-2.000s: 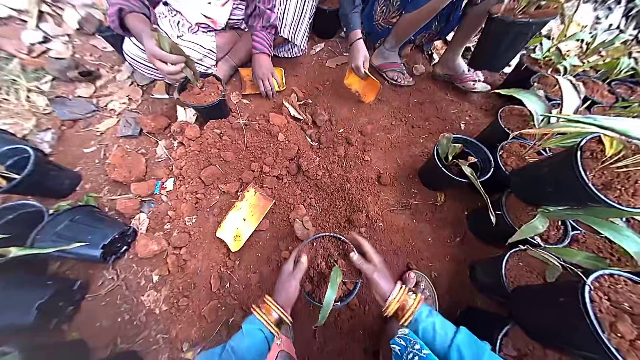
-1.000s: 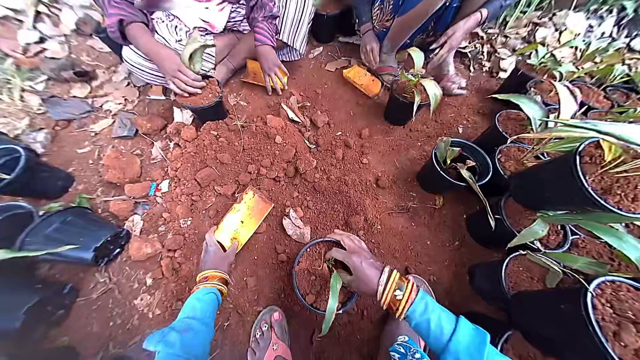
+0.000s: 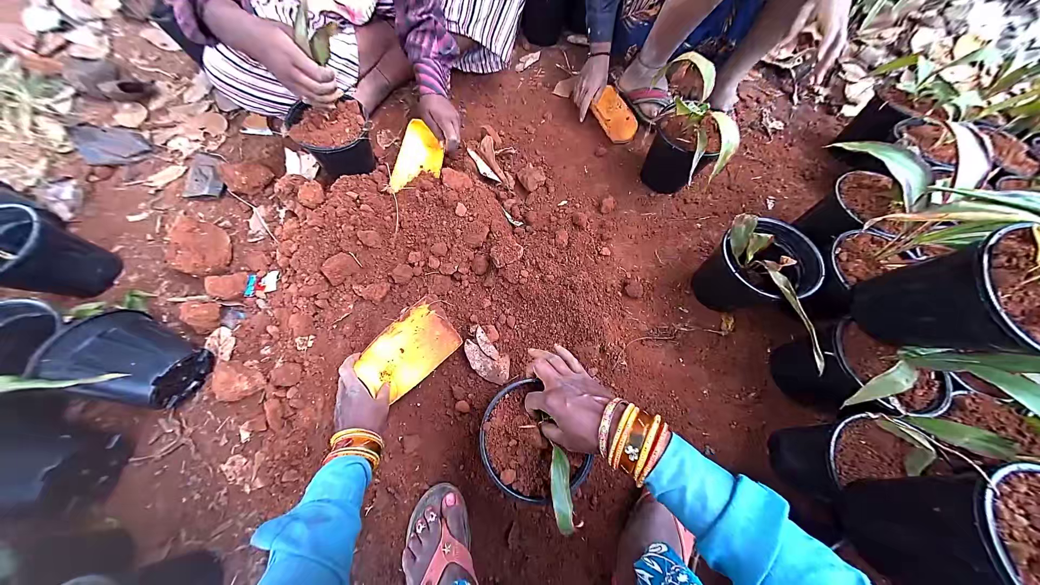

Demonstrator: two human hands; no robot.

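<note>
My left hand (image 3: 363, 400) grips a yellow scoop-like piece (image 3: 409, 349), dusted with red soil, its far end over the soil heap (image 3: 455, 252). At the rim of a black plant pot (image 3: 495, 467) filled with red soil is my right hand (image 3: 566, 400); its thumb and fingers are at the base of a seedling. One long green leaf (image 3: 561, 490) hangs over the pot's near rim. The fingertips hide part of the stem. A dry leaf (image 3: 487, 357) lies on the soil between my hands.
Potted plants (image 3: 760, 264) crowd the right side; black pots (image 3: 122, 353) lie tipped at the left. Across the heap, one person holds a plant in a pot (image 3: 333, 142) and a yellow scoop (image 3: 417, 154). Another person's hand touches a yellow scoop (image 3: 614, 115).
My left hand has left the pot's rim and taken hold of the yellow piece. My right hand has moved over the pot to the seedling. A potted plant now stands before the person at upper right.
</note>
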